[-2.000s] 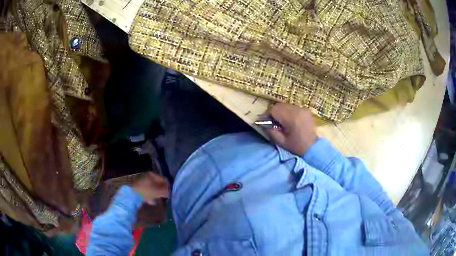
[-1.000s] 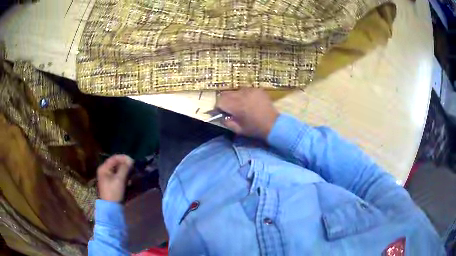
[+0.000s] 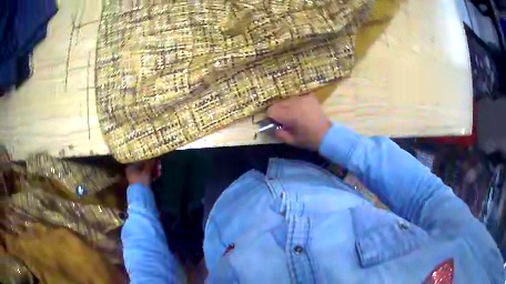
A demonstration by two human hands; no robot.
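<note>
The tweed jacket lies on the pale table, with a strip of mustard lining showing at its right. My right hand is closed around the thread snips, whose metal tip points left, and rests against the lower edge of the cloth. My left hand is at the jacket's lower left corner, just off the table edge. Its fingers are partly hidden under the cloth, so its grip is unclear.
The plywood table has pen lines at the left. Navy garments lie at the far left. Other tweed pieces with mustard lining hang or lie below the table's left edge, one with a shiny round button.
My left hand has risen from beside the table to the jacket's lower left corner. That corner now hangs over the table edge. My right hand still holds the snips at the cloth edge.
</note>
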